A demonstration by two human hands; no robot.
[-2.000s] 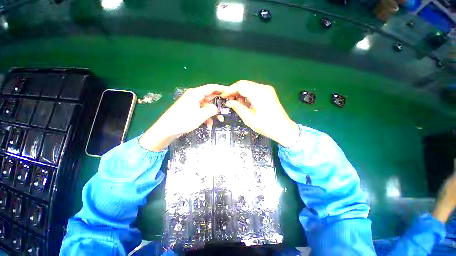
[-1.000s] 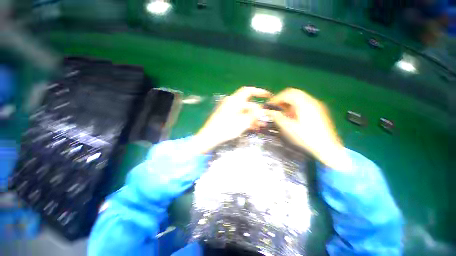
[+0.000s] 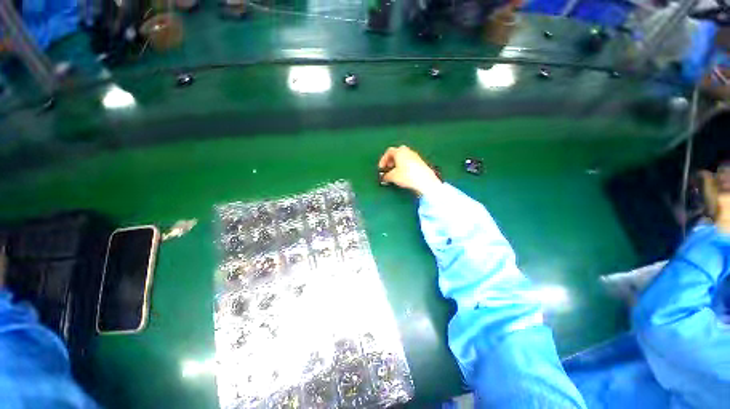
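Note:
My right hand [image 3: 407, 169] is out on the green surface with its fingertips closed around a small black module [image 3: 383, 175], mostly hidden by the fingers. A second dark module shows partly behind my right wrist. Another black module [image 3: 474, 165] lies singly to the right. The clear blister tray [image 3: 276, 268], its pockets holding dark parts, lies before me with strong white glare in its middle. My left sleeve is at the lower left corner. Only a sliver of my left hand [image 3: 3, 265] shows, cut off by the left edge beside the black tray [image 3: 52, 260].
A smartphone [image 3: 128, 279] lies between the two trays, with a crumpled clear scrap [image 3: 179, 229] at its top. Several modules lie in a row beyond a dark line at the back. Another person's blue sleeve [image 3: 684, 287] and hand are at the right edge.
My hands have parted from above the clear tray. The left has gone to the left edge, the right to the modules beyond the tray. The view has shifted, and the clear tray is fully uncovered.

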